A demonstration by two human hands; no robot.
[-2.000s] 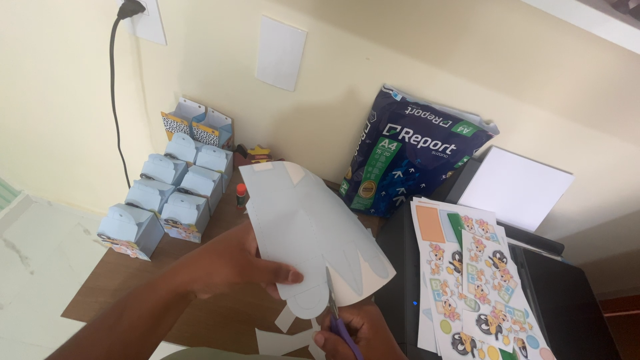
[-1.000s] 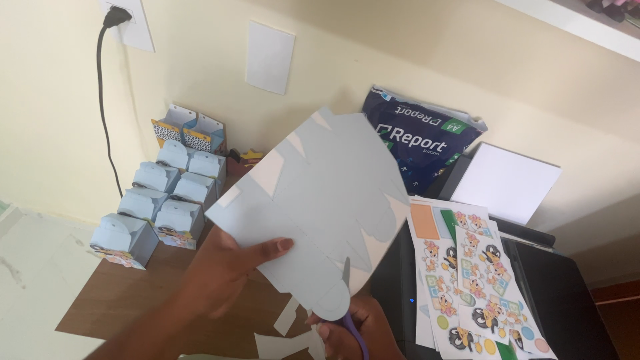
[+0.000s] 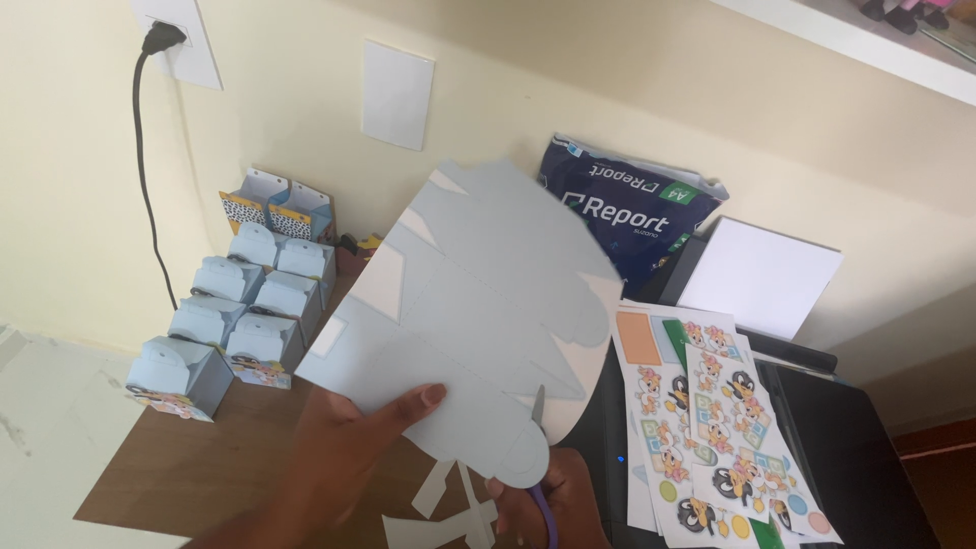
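A light blue printed card sheet (image 3: 473,305), with box-template outlines, dashed fold lines and pale waste areas, spans the middle. My left hand (image 3: 343,450) grips its lower left edge, thumb on top. At the lower right my right hand (image 3: 557,503) holds purple-handled scissors (image 3: 547,511). One blade shows over the card near a rounded tab; the other is hidden beneath. Cut paper scraps (image 3: 435,526) lie below the sheet on the brown tabletop (image 3: 191,465).
Several folded light blue boxes (image 3: 179,374) stand at left, with patterned boxes (image 3: 282,206) behind. At right are a black printer (image 3: 846,450), printed character sheets (image 3: 724,442), white paper (image 3: 759,278) and a Report paper pack (image 3: 625,206). A black power cord (image 3: 145,183) hangs along the wall.
The card has turned in my hands since the oldest frame, and its far end has swung left and up. The scissors remain at its lower edge, near the rounded tab.
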